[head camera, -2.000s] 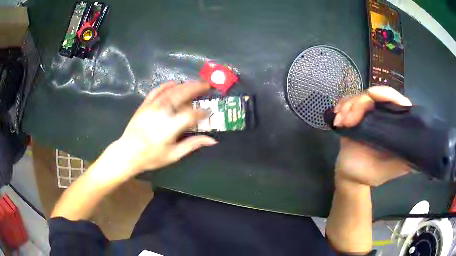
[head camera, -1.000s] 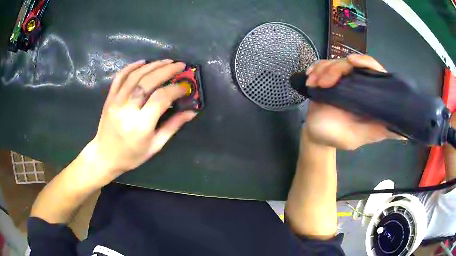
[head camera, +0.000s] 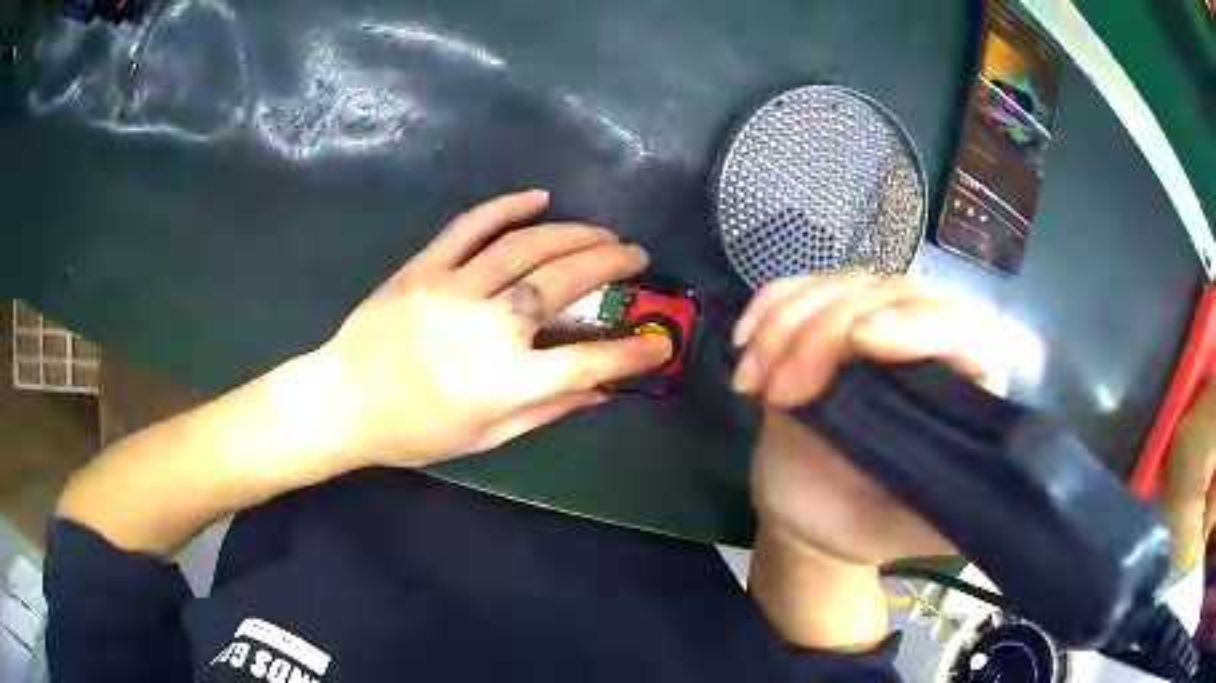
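The electronic unit (head camera: 680, 315) lies on the dark green mat in front of me, with a red bracket (head camera: 675, 310) and a round brass-coloured part at its right end. A bit of green board shows left of the bracket. My left hand (head camera: 487, 334) covers the unit's left part, with a fingertip on the brass part. My right hand (head camera: 854, 400) is closed around the black electric screwdriver (head camera: 1000, 494). Its front end points left, close to the unit's right edge; whether it touches cannot be told. The round perforated screw plate (head camera: 816, 180) lies just beyond, small screws on its right side.
A smartphone (head camera: 1000, 134) with a lit screen lies right of the screw plate. A pale edge strip and a red tray edge (head camera: 1179, 400) are at far right, near part of another person's arm. A white fan (head camera: 994, 654) is at lower right. Dark parts show at top left.
The red bracket, first lying loose beside the unit, now sits on its right end. My right hand has brought the screwdriver from over the screw plate to beside the unit. The view has also shifted.
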